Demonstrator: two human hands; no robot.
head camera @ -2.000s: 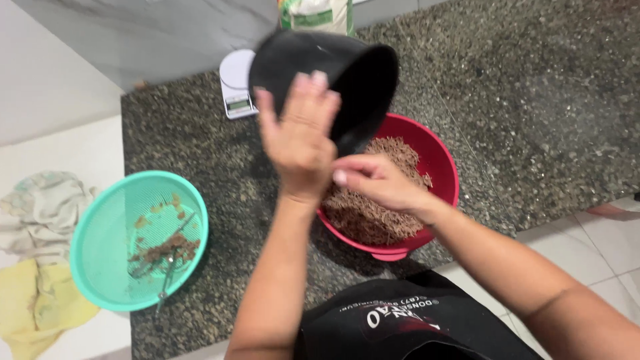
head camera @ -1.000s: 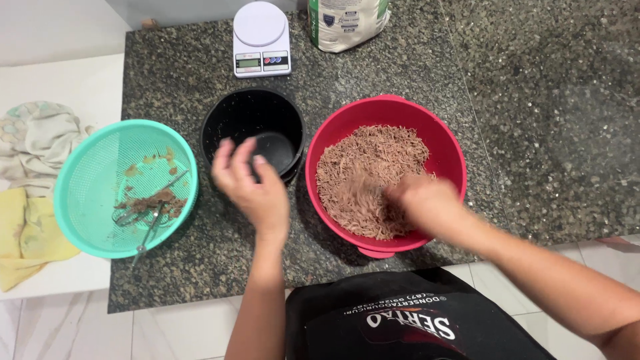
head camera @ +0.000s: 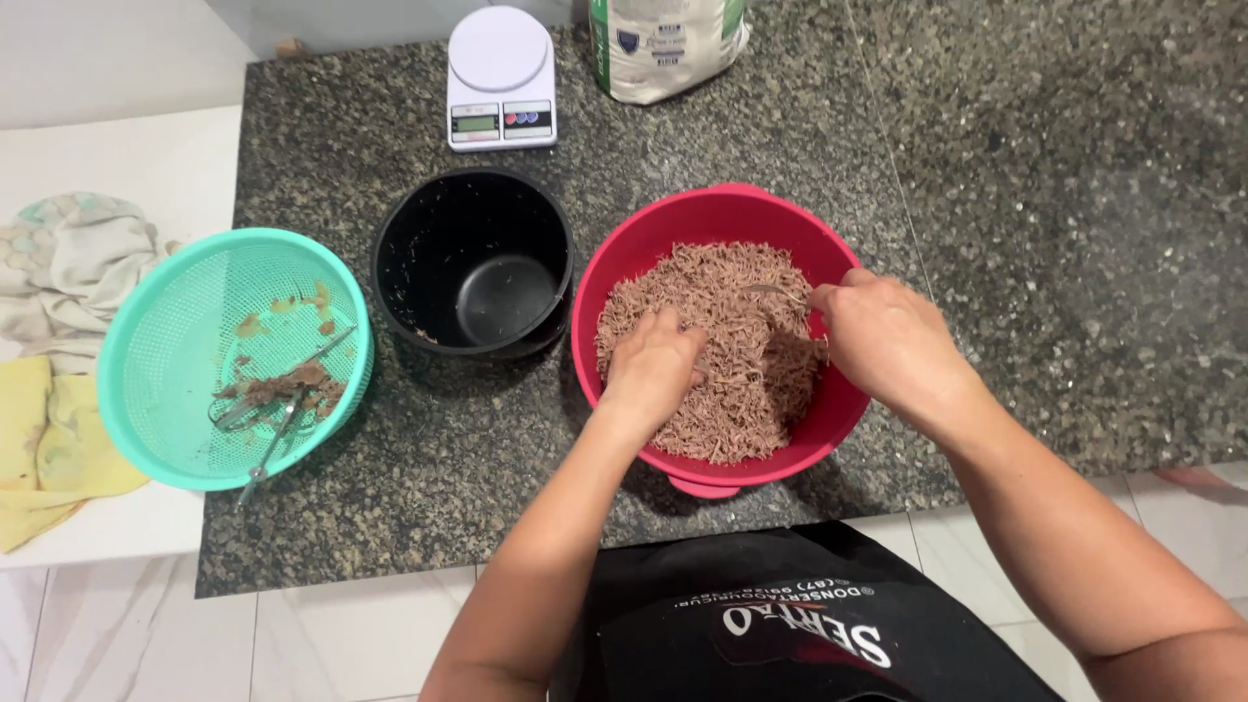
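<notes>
A red bowl (head camera: 721, 475) holds a heap of brown shredded meat (head camera: 731, 409). My left hand (head camera: 655, 363) lies in the meat at the heap's left side, its fingertips partly sunk in. At the bowl's right rim, my right hand (head camera: 882, 327) grips a thin metal utensil, seemingly a fork (head camera: 773, 290), whose far end rests on the meat; its handle is mostly hidden by the fingers. Just left of the red bowl stands a deep black bowl (head camera: 507, 292) with a few shreds stuck to its inner wall.
A turquoise colander (head camera: 146, 429) with meat scraps and metal utensils stands at the left. Behind are a white kitchen scale (head camera: 499, 83) and a printed bag (head camera: 663, 49). Cloths (head camera: 78, 283) lie on a white surface beyond the left edge of the granite counter (head camera: 390, 517).
The black bowl, earlier tipped over the red bowl, now stands upright on the counter. My left hand has moved from over the black bowl into the meat. My right hand has shifted to the red bowl's right rim.
</notes>
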